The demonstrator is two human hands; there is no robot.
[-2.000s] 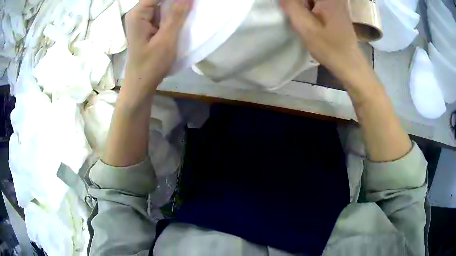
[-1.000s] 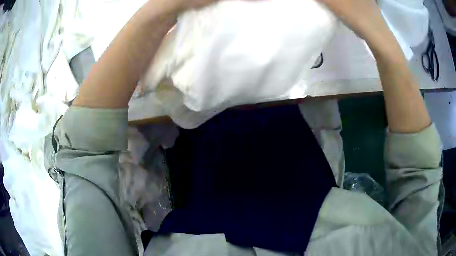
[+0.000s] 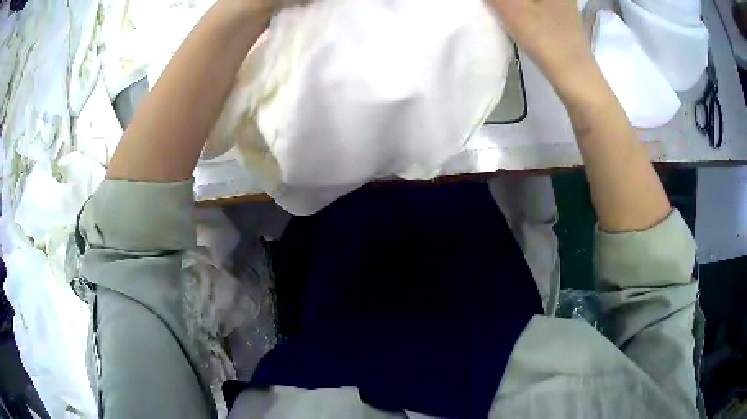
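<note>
A cream garment [image 3: 377,90] lies bunched on the machine table in front of me, its lower edge hanging over the table's front edge. My left hand [image 3: 250,6] is at the top edge of the picture at the garment's upper left, mostly cut off, so its fingers do not show. My right hand [image 3: 524,16] is at the garment's upper right, also cut off by the top edge; its fingertips are hidden. The needle area of the machine is not in view.
White shoulder pads [image 3: 631,78] lie at the right, some overlapping. Black-handled scissors [image 3: 709,114] lie beside them. Cream garments [image 3: 57,180] are heaped at the left. Part of the bed outline [image 3: 514,102] shows beside the garment. A clear plastic bag [image 3: 580,307] is below the table.
Since two seconds ago the garment has come down over the table's front edge, and both hands have moved up to the picture's top edge. In the last second the right arm has shifted left.
</note>
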